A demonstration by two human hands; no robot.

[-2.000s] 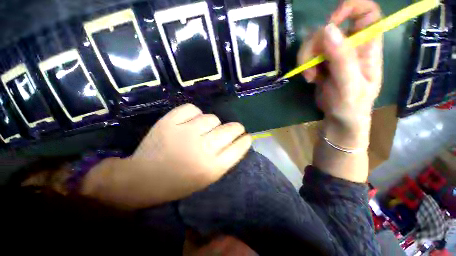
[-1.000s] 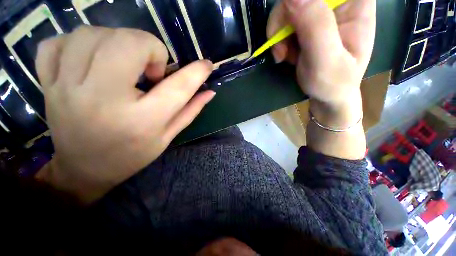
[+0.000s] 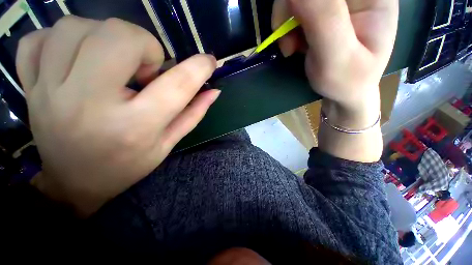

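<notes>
My right hand [image 3: 344,49] holds yellow tweezers [image 3: 277,37], tips pointing down-left at the lower edge of a dark framed screen part [image 3: 226,26] with a pale border. The part lies in a glossy dark tray [image 3: 176,26]. My left hand [image 3: 98,103] lies over the tray to the left, its index fingertip and thumb at the part's lower left corner. Whether the fingers pinch anything is too small to tell. Any tiny piece at the tweezer tips cannot be made out.
The green bench top [image 3: 259,96] runs below the tray. A neighbouring tray [image 3: 440,44] with framed parts is at the right. A cardboard box [image 3: 305,121] is below the bench edge. Red stools [image 3: 414,142] and a person in a checked top [image 3: 433,168] are at the lower right.
Since two seconds ago my left hand has moved up from the bench edge onto the tray, and the tray parts look larger. In the last second both hands have barely moved.
</notes>
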